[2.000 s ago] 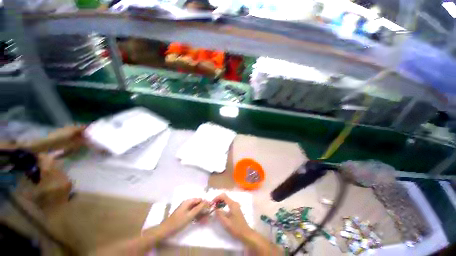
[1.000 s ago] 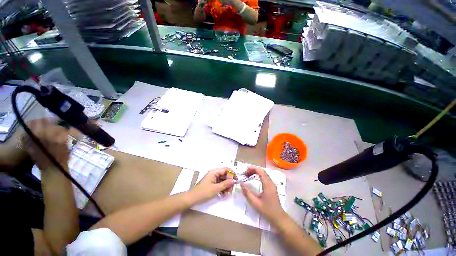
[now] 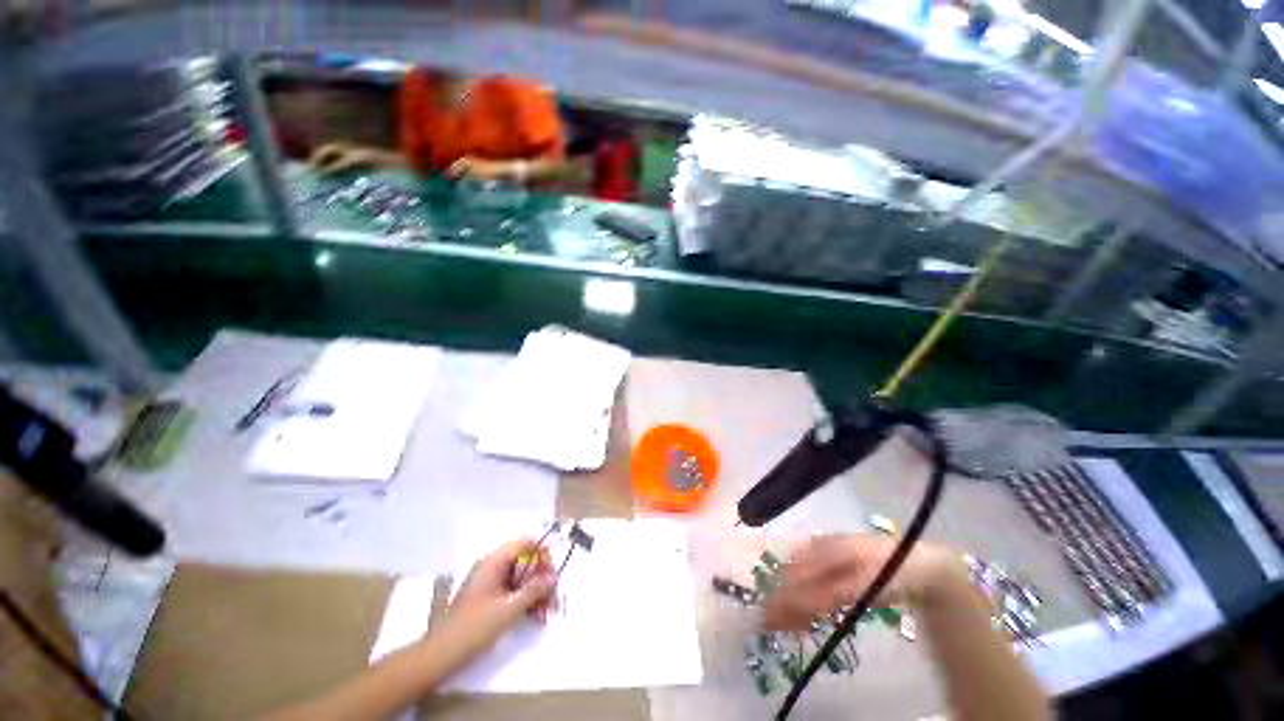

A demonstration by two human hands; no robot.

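My left hand [image 3: 496,599] holds a small wired circuit board assembly [image 3: 580,537] by its thin red and dark wires, above a flat white housing or sheet [image 3: 634,620]. A dark tip of the assembly sticks out past the fingers. My right hand [image 3: 831,575] is blurred and lies over the tangled pile of green circuit boards [image 3: 768,662], palm down. Its fingertips and anything in them cannot be made out.
An orange screw bowl [image 3: 675,468] stands behind. A black electric screwdriver [image 3: 810,472] hangs near my right hand, its cord crossing in front of it. Stacked white housings [image 3: 556,399] lie behind left. Silver batteries [image 3: 1003,599] lie right. A neighbour's arm [image 3: 35,592] and screwdriver [image 3: 78,472] show left.
My right hand has left my left hand and moved right onto the green boards. My left hand still holds the wired piece. The view has shifted, and the orange-clad person opposite shows lower.
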